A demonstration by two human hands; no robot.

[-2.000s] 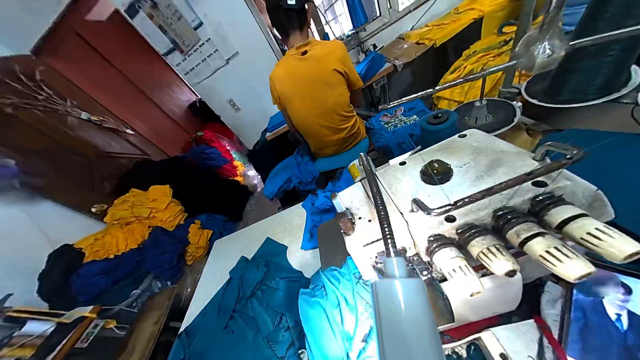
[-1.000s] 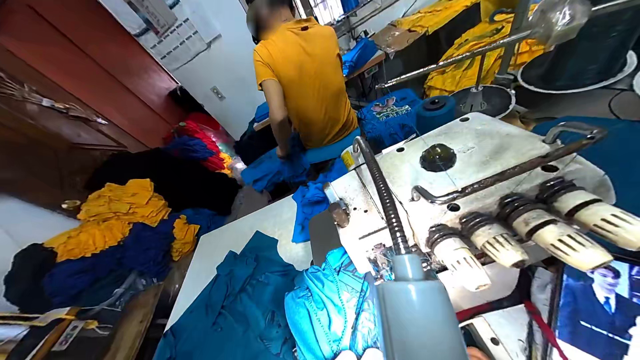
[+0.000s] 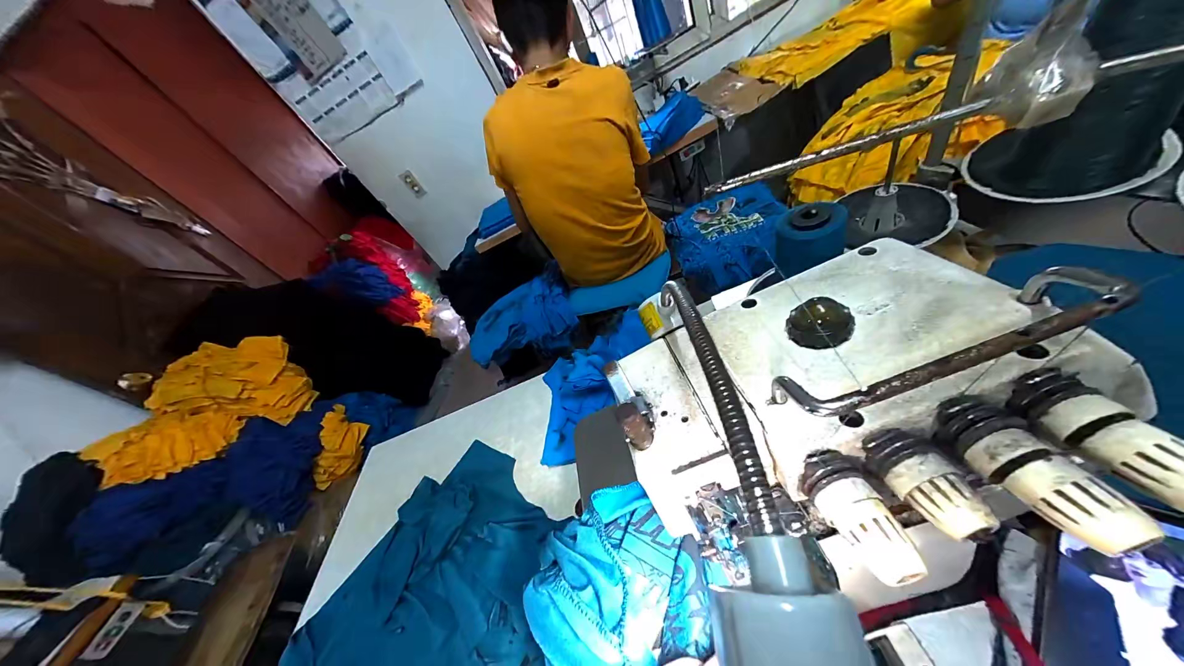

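Observation:
A sliver of a fingertip, apparently my left hand, shows at the bottom edge against light-blue fabric; its grip is hidden. My right hand is out of sight. The brightly lit blue garment piece, with a stitched edge, lies at the needle area of an overlock sewing machine. A grey lamp head on a flexible neck hangs in front of the machine. Teal fabric is heaped on the white table to the left. Several cream tension dials line the machine's front.
A person in a mustard shirt sits ahead, back turned. Yellow cloth and navy cloth are piled at left. A blue thread cone stands behind the machine, under a metal thread rail. A lit screen is at lower right.
The seated person has turned from leaning left, an arm down at blue cloth, to facing away. The lit blue fabric has shifted and bunched differently by the machine. Fingertips at the bottom edge show less.

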